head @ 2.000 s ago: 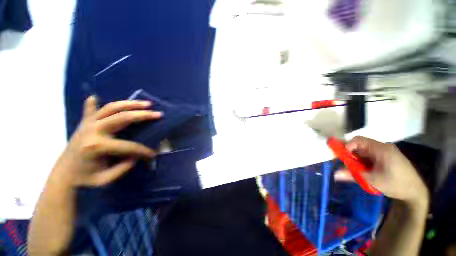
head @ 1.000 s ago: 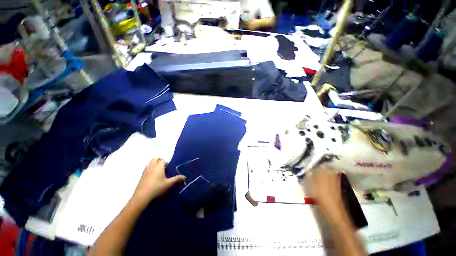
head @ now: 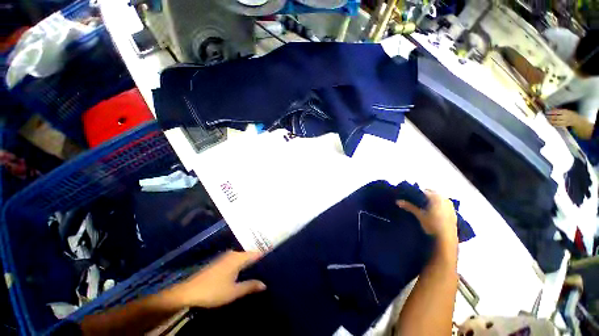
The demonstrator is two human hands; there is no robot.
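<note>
A navy cut panel (head: 315, 243) with white line marks lies across the white table's front edge, its lower part towards me. My left hand (head: 220, 279) is at the panel's left edge, thumb apart from the fingers; whether it grips the cloth is unclear. My right hand (head: 430, 213) is on the panel's far right end, fingers bent onto the cloth; a grip cannot be made out. No shears show in either hand.
Stacked navy pieces (head: 289, 88) lie at the table's far side. Dark folded cloth (head: 486, 144) lies to the right. A blue basket (head: 79, 164) with cloth and a red object (head: 117, 119) are at left. Another person's hand (head: 570, 121) shows at far right.
The view has swung left. The red-handled shears seen earlier in my right hand no longer show. My right hand has moved from the sewing machine onto the panel's far end.
</note>
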